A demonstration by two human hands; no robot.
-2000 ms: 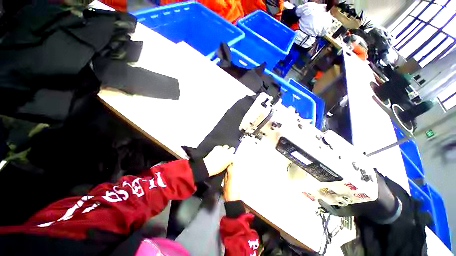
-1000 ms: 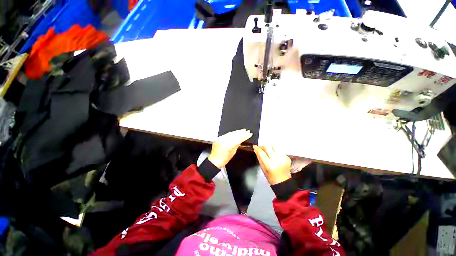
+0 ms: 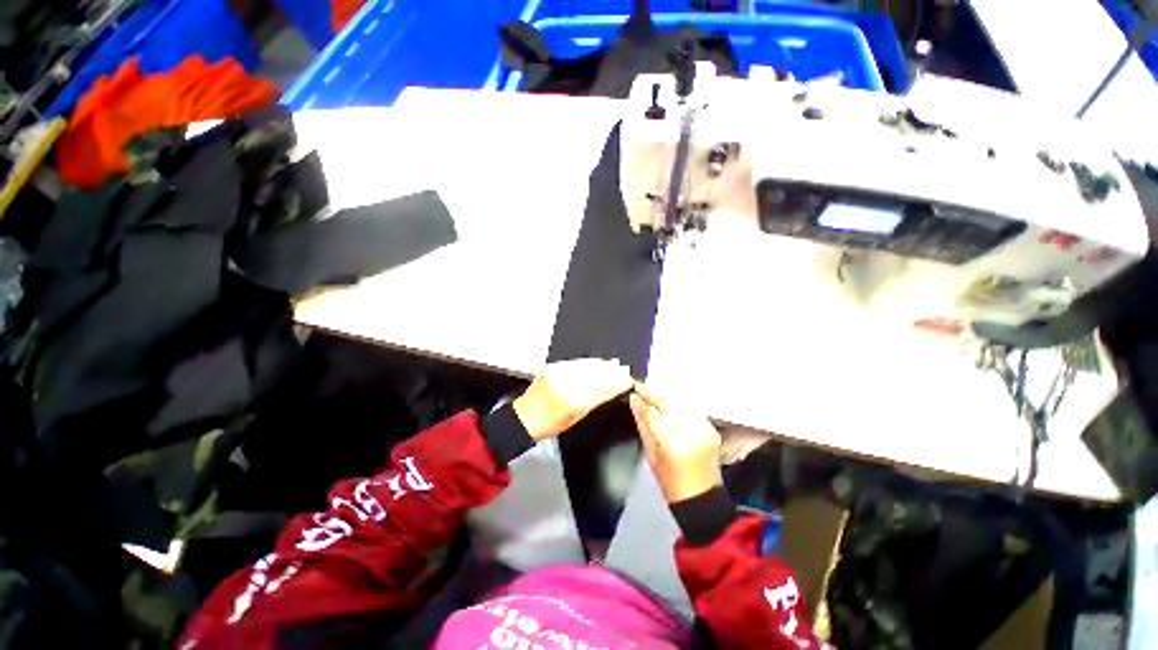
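Note:
A black fabric panel (image 3: 602, 295) lies on the white table, its far end at the presser foot and needle (image 3: 662, 241) of the white sewing machine (image 3: 889, 191). The panel hangs over the table's front edge between the knees. My left hand (image 3: 572, 394) is closed on the panel's near part at the edge. My right hand (image 3: 676, 438) pinches the panel's right edge beside it. The fingertips of both hands nearly touch. Whether a second layer lies under the panel cannot be seen.
A stack of black and camouflage pieces (image 3: 178, 292) heaps at the left, with orange fabric (image 3: 165, 108) behind. A spare black strip (image 3: 368, 238) reaches onto the tabletop. Blue crates (image 3: 445, 51) stand behind the table, with dark cloth near the machine. A cardboard box (image 3: 813, 540) is under the table.
The view has swung from the tilted angle to face the machine. Both hands have drawn together at the panel's edge; the right hand has moved slightly left since one second ago.

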